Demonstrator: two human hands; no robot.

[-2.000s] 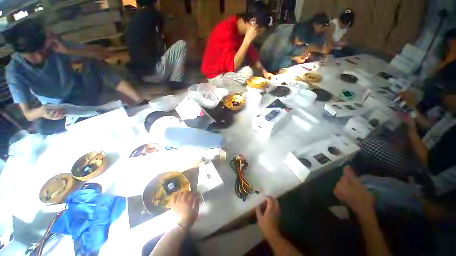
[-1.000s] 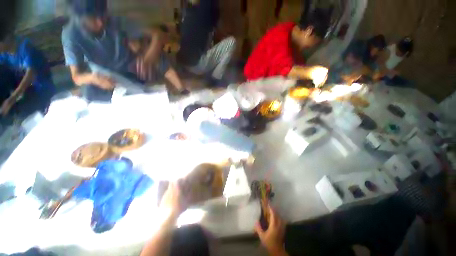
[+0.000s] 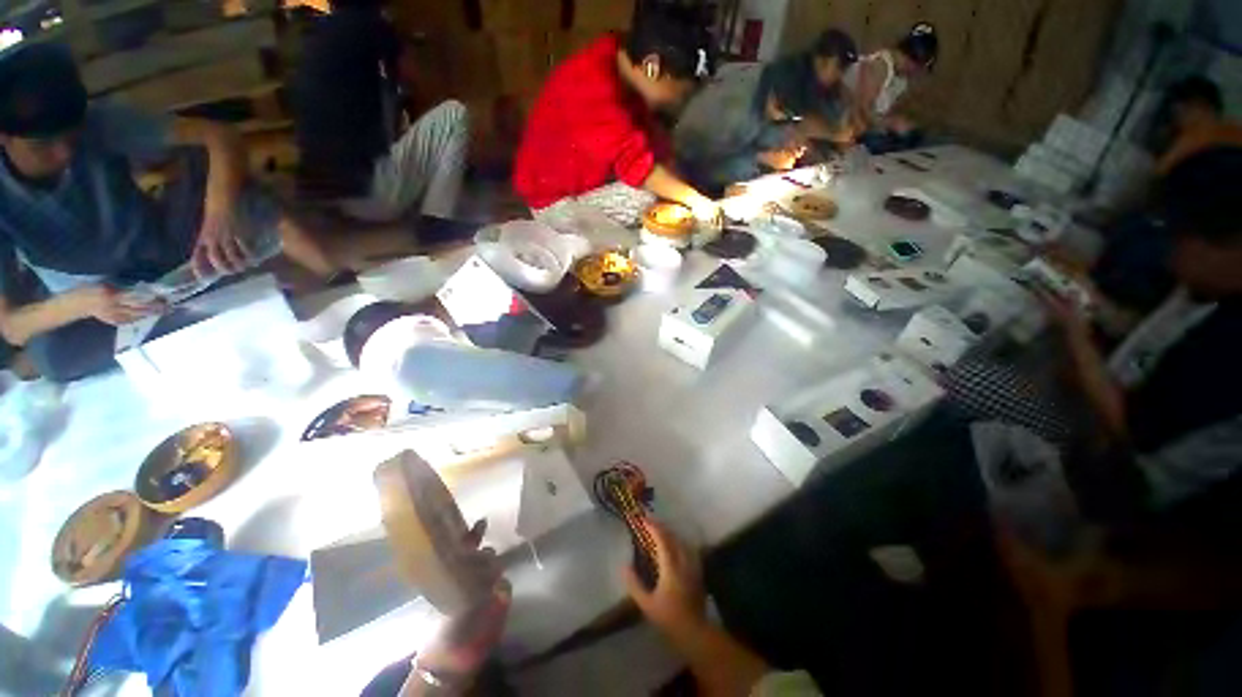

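My left hand [image 3: 467, 629] holds an amber-brown tape roll [image 3: 425, 524] tilted up on its edge. Small dark items show by its lower right rim, beside my fingers. My right hand [image 3: 667, 579] is closed around the lower part of a bundle of black, yellow and red wires [image 3: 621, 488] at the table's near edge. The looped upper end of the bundle shows beyond my fingers. A white box [image 3: 550, 490] stands between the roll and the wires. A grey flat piece [image 3: 352, 594] lies left of my left hand.
A crumpled blue cloth [image 3: 198, 606] and two tape rolls [image 3: 185, 466] holding small items lie left on the white table. A pale blue wrapped item [image 3: 484, 375] lies ahead. A long printed box [image 3: 842, 425] is at right. Several people sit around the table.
My left hand has raised the tape roll from flat to tilted on edge. My right hand came from the table edge and took hold of the wire bundle. The camera view shifted and returned.
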